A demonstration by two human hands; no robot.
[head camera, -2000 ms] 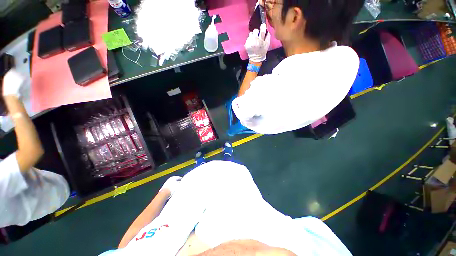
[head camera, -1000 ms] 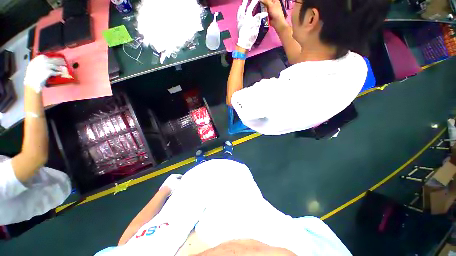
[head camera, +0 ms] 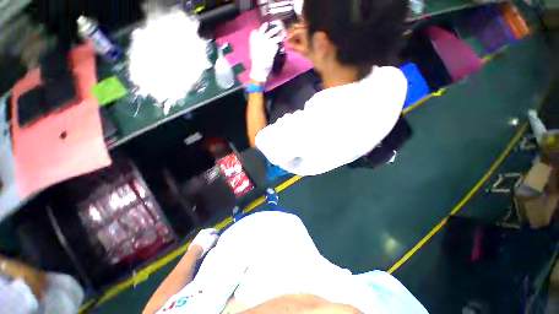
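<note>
My left hand (head camera: 204, 239), in a white glove, hangs low beside my body, small and partly hidden. I cannot tell its finger pose or see anything in it. My right hand is out of the picture. On the bench ahead, black flat devices (head camera: 59, 92) lie on a pink foam sheet (head camera: 64, 150). An overexposed white pile (head camera: 165, 61) lies to their right. A translucent bottle (head camera: 224, 73) stands beside the pile. The view is blurred.
A person in a white shirt (head camera: 337, 119) at the bench holds a dark unit (head camera: 279, 60). Another person's arm (head camera: 27, 274) is at lower left. Black bins of glossy wrapped parts (head camera: 125, 214) and red packs (head camera: 235, 173) sit under the bench. Cartons (head camera: 539, 193) are at far right.
The view has turned, so the bench and the person ahead appear further left. The left person's hand and the red-faced unit have left the pink sheet. My left hand stays by my body.
</note>
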